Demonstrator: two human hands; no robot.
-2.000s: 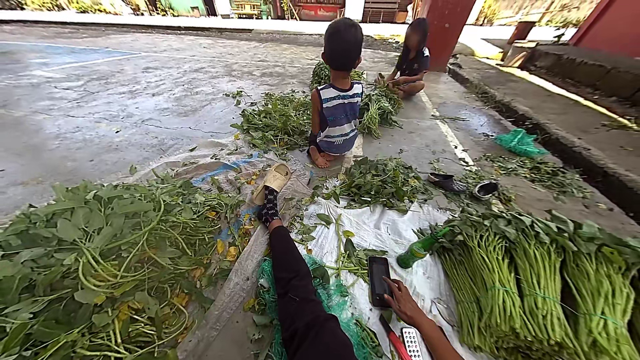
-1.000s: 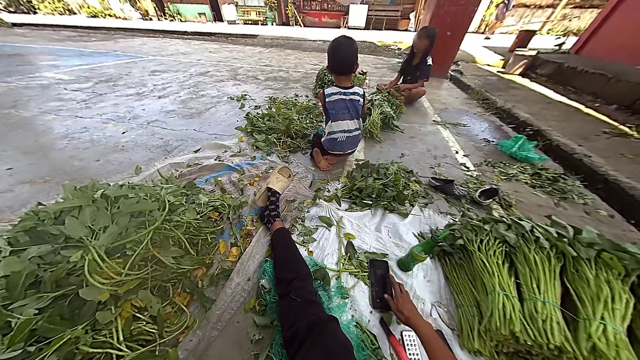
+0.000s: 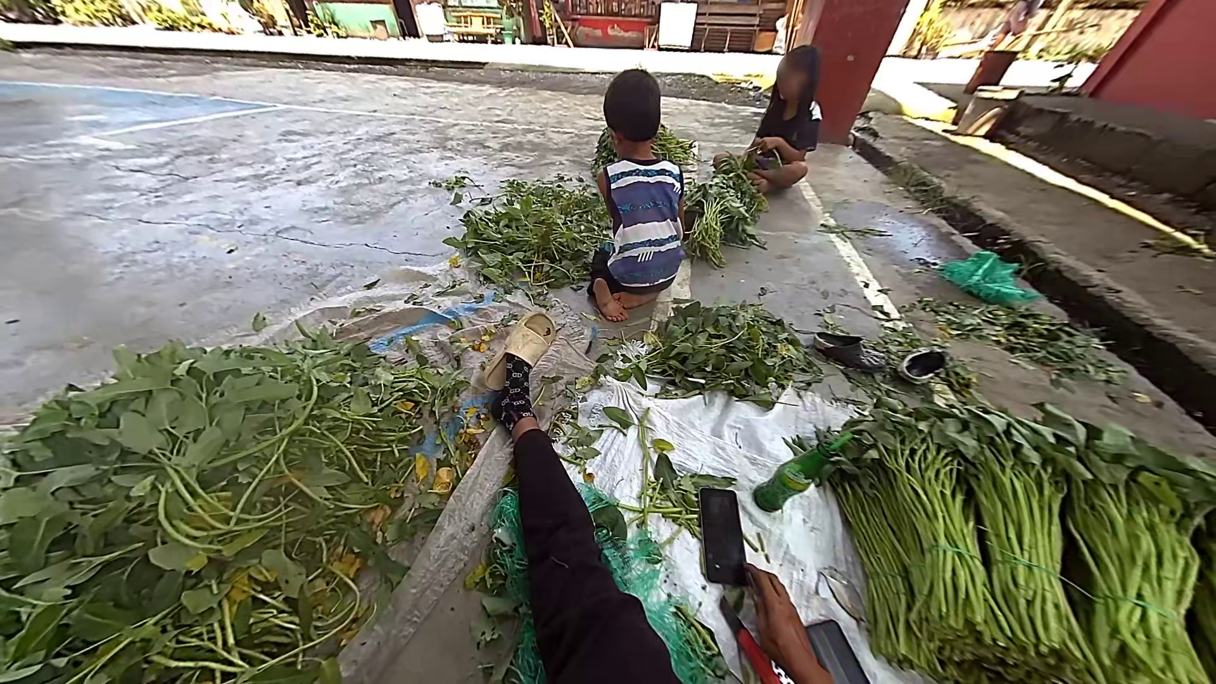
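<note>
My right hand (image 3: pixel 781 617) reaches in from the bottom, its fingers at the lower edge of a dark smartphone (image 3: pixel 723 536); whether it grips the phone or only touches it is unclear. A knife with a red handle (image 3: pixel 752 651) lies left of the hand, and another dark device (image 3: pixel 836 654) lies to its right. A green bottle (image 3: pixel 794 478) lies on the white sack sheet (image 3: pixel 731 432). Tied bundles of leafy green stems (image 3: pixel 1035 551) lie at the right. Green netting (image 3: pixel 632 560) shows beside my outstretched leg (image 3: pixel 570 560). My left hand is out of view.
A large heap of loose leafy stems (image 3: pixel 228 494) fills the left. Ahead, two people (image 3: pixel 646 223) (image 3: pixel 790 123) sit beside more greens (image 3: pixel 541 228). A smaller leaf pile (image 3: pixel 731 350), dark shoes (image 3: pixel 848 351) and a green plastic bag (image 3: pixel 988 277) lie nearer the curb.
</note>
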